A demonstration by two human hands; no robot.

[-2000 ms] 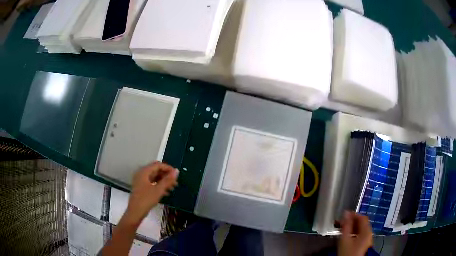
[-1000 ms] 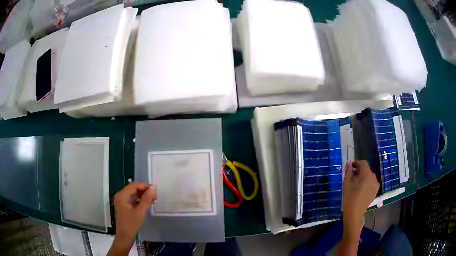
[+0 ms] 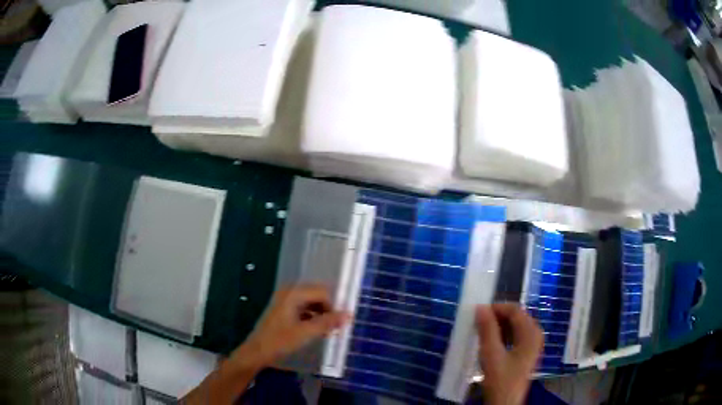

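Observation:
A blue solar cell string (image 3: 412, 293) with white side strips is held between my two hands, above the grey sheet (image 3: 317, 202) and partly over the stacks to the right. My left hand (image 3: 305, 316) pinches its left white strip. My right hand (image 3: 507, 340) is at its right white strip, near the lower corner. The grey sheet's pale square outline (image 3: 318, 245) is mostly covered by the string. Stacks of cell strings (image 3: 550, 277) lie at the right.
Thick white film piles (image 3: 380, 87) line the back, with a phone (image 3: 128, 65) on one. A pale sheet pile (image 3: 166, 253) and a glossy clear sheet (image 3: 47, 198) lie left. Offcut chips (image 3: 270, 230) dot the table (image 3: 253, 190). White packs (image 3: 99, 348) show below left.
My right hand has brought a cell string left from the stacks, and my left hand has taken its left edge. The scissors are now hidden behind the string. The view has shifted.

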